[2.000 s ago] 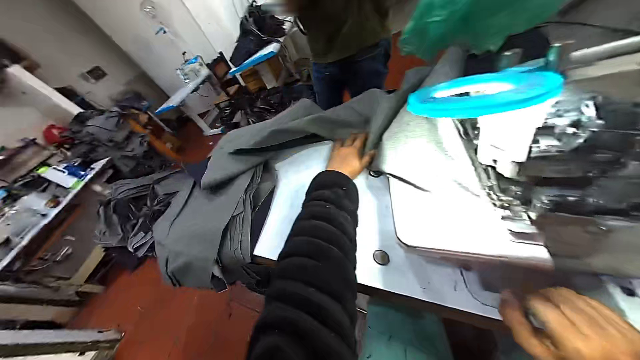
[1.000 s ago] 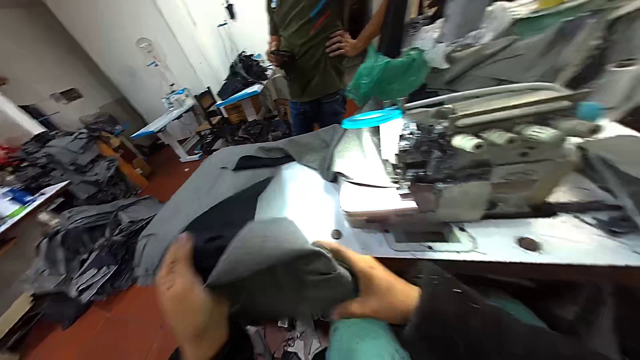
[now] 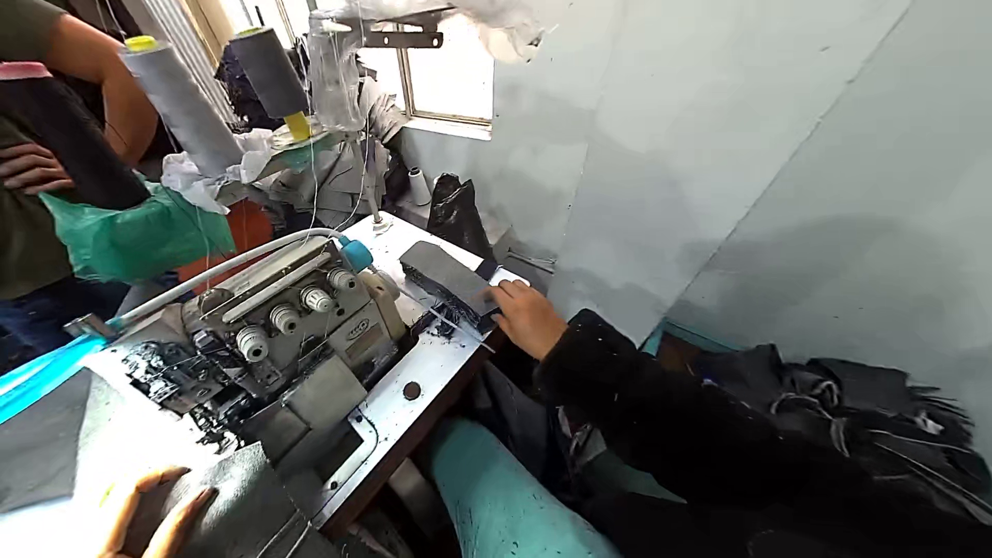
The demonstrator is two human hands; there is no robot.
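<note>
At the lower left, my left hand point(image 3: 159, 511) holds a piece of grey fabric point(image 3: 240, 504) beside the needle area of an overlock sewing machine point(image 3: 287, 333). My right hand point(image 3: 523, 310) reaches to the right end of the white table point(image 3: 434, 372), its fingertips on the edge of a stack of cut grey fabric pieces point(image 3: 446, 271). Whether those fingers pinch a piece cannot be told. Another grey fabric panel point(image 3: 39, 442) lies on the table left of the machine.
Thread cones point(image 3: 182, 108) stand behind the machine near a green plastic bag point(image 3: 139, 232). A person point(image 3: 39, 194) stands at the left. A black plastic bag point(image 3: 457, 213) is behind the stack. Dark fabric point(image 3: 821, 403) is heaped at the right by the wall point(image 3: 736, 155).
The view has swung far to the right. My right hand has left the grey fabric it held with my left and is now at the stack at the table's end.
</note>
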